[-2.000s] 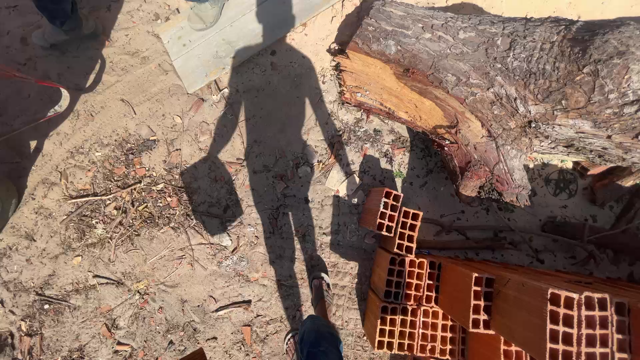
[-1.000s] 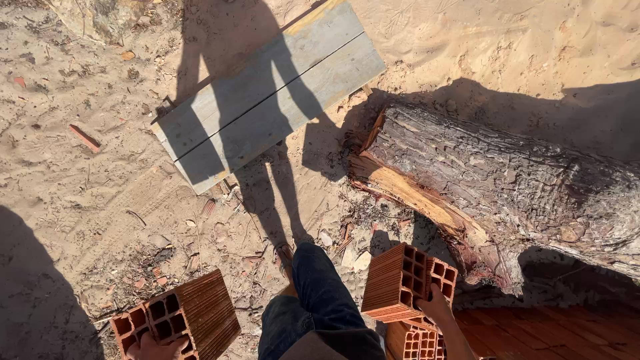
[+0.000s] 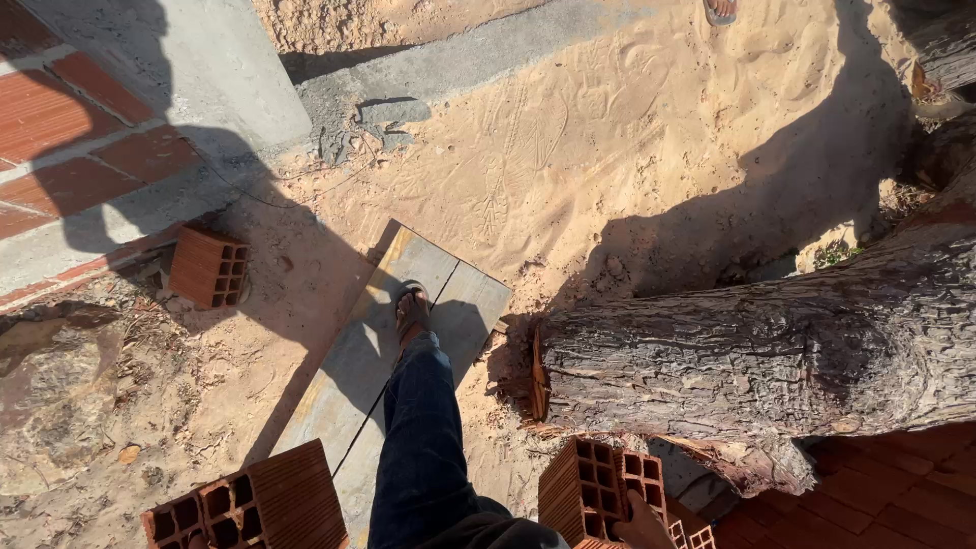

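Note:
At the bottom left, my left hand (image 3: 200,540) shows only as fingertips in the cells of a hollow clay brick (image 3: 293,496), with a second one against it. On the right, my right hand (image 3: 644,526) grips hollow clay bricks (image 3: 568,488) held side by side, its fingers at their open cells. Between the two loads, my leg in blue jeans stretches forward, and the sandalled foot (image 3: 412,309) stands on a grey wooden board (image 3: 465,293) lying on the sand.
A large tree trunk (image 3: 724,358) lies at the right, with reddish bricks (image 3: 877,480) below it. One hollow brick (image 3: 207,267) sits on the ground beside a brick wall (image 3: 84,137) at the left. Another person's foot (image 3: 720,11) shows at the top edge.
The view has moved forward, bringing the brick wall into sight. My foot is now on the board, which lay ahead of me a second ago. Both hands still carry bricks.

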